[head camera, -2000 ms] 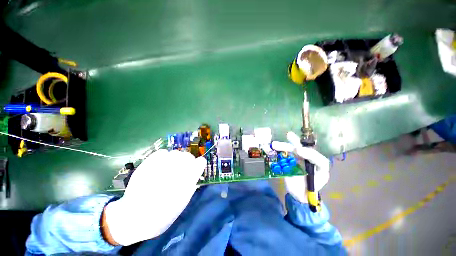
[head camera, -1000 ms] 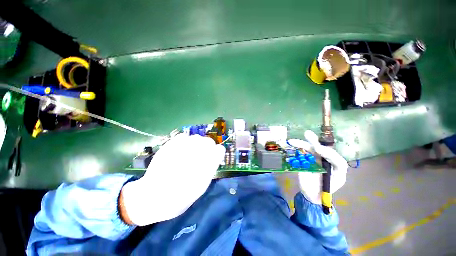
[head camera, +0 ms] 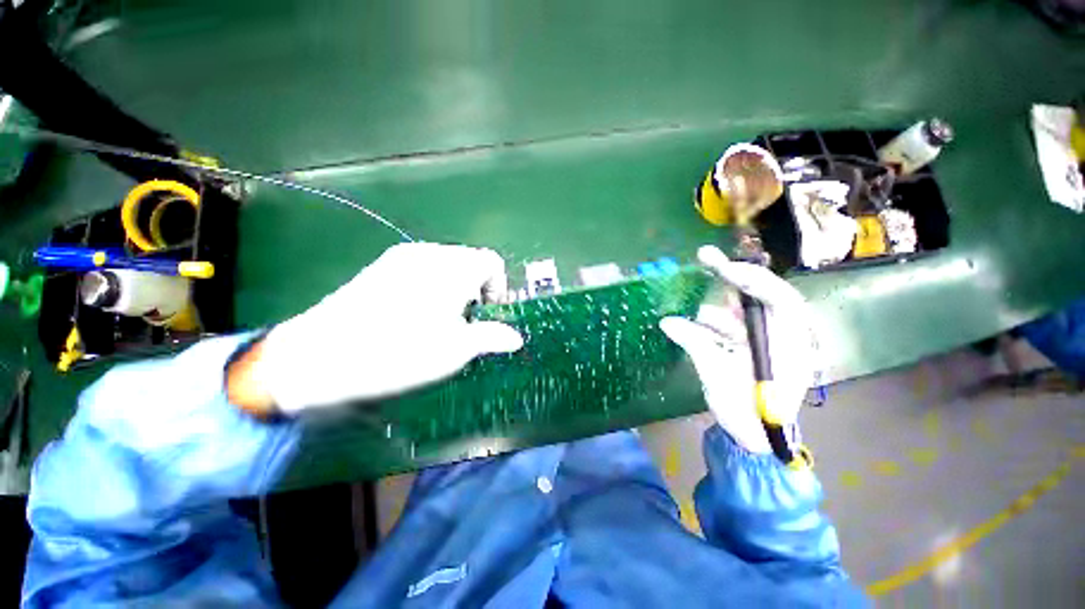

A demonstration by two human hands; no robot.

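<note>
The green circuit board (head camera: 583, 351) is tilted over the bench's near edge, with its silvery-dotted solder side facing me and a few components showing past its far edge. My gloved left hand (head camera: 399, 315) grips the board's left part, thumb on the solder side. A thin solder wire (head camera: 321, 194) runs from the upper left into this hand. My gloved right hand (head camera: 761, 339) is at the board's right edge and holds the soldering iron (head camera: 758, 351), its handle pointing toward me. The iron's tip is blurred near the pot.
The yellow-black pot (head camera: 747, 181) stands beside the right black tray (head camera: 928, 226), which holds white cloth and a bottle. The left black tray (head camera: 220, 256) holds a yellow ring, blue tool and white bottle. A dark arm crosses the upper left.
The board has turned from components facing me to solder side facing me. My left hand has moved up and left, its thumb now over the board. The iron stays in my right hand.
</note>
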